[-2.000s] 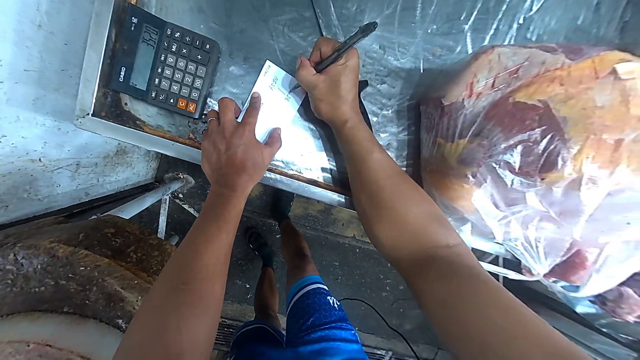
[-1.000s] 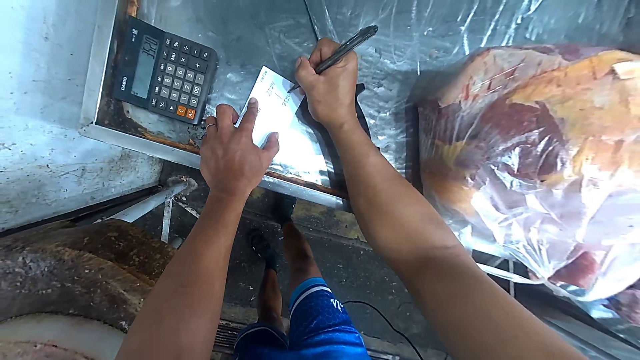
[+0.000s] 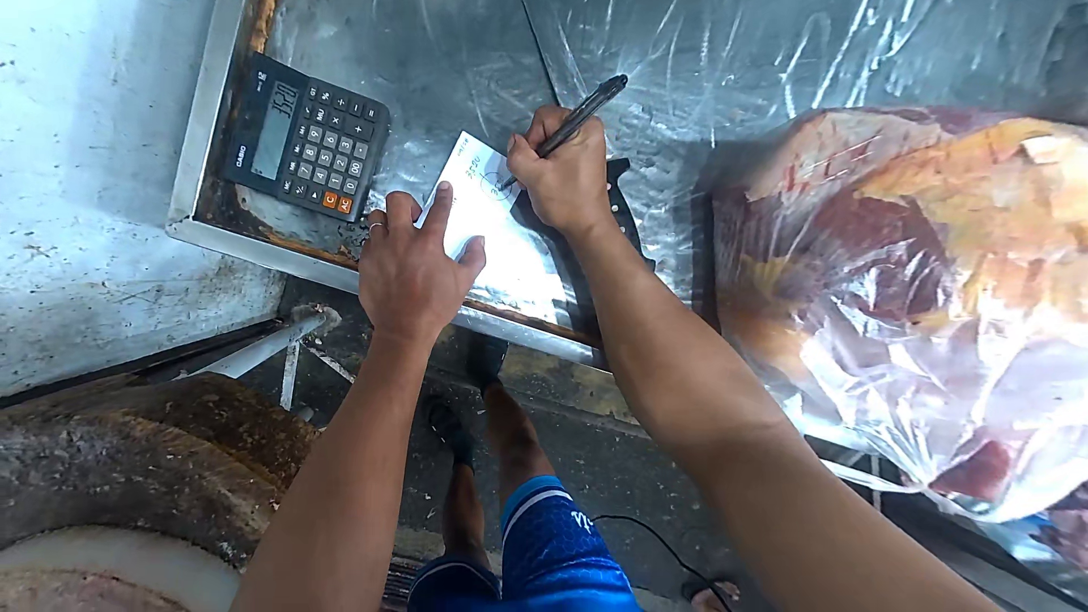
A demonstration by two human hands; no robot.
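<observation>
A white sheet of paper (image 3: pixel 501 246) bearing handwriting lies on a metal-edged table. My left hand (image 3: pixel 416 255) rests flat, its fingertips on the paper's left edge, a ring on one finger. My right hand (image 3: pixel 563 170) grips a black pen (image 3: pixel 586 112), its tip touching the paper near the writing. A black Casio calculator (image 3: pixel 306 140) lies left of the paper, its display lit with digits. Partly hidden under my right wrist is a black object with small holes (image 3: pixel 620 200); its kind I cannot tell.
A large clear plastic bag of meat (image 3: pixel 918 280) sits at the right. The table's metal rim (image 3: pixel 263 255) runs along the near and left sides. A worn wooden block (image 3: pixel 144 459) stands at lower left. A cable (image 3: pixel 659 544) lies on the floor.
</observation>
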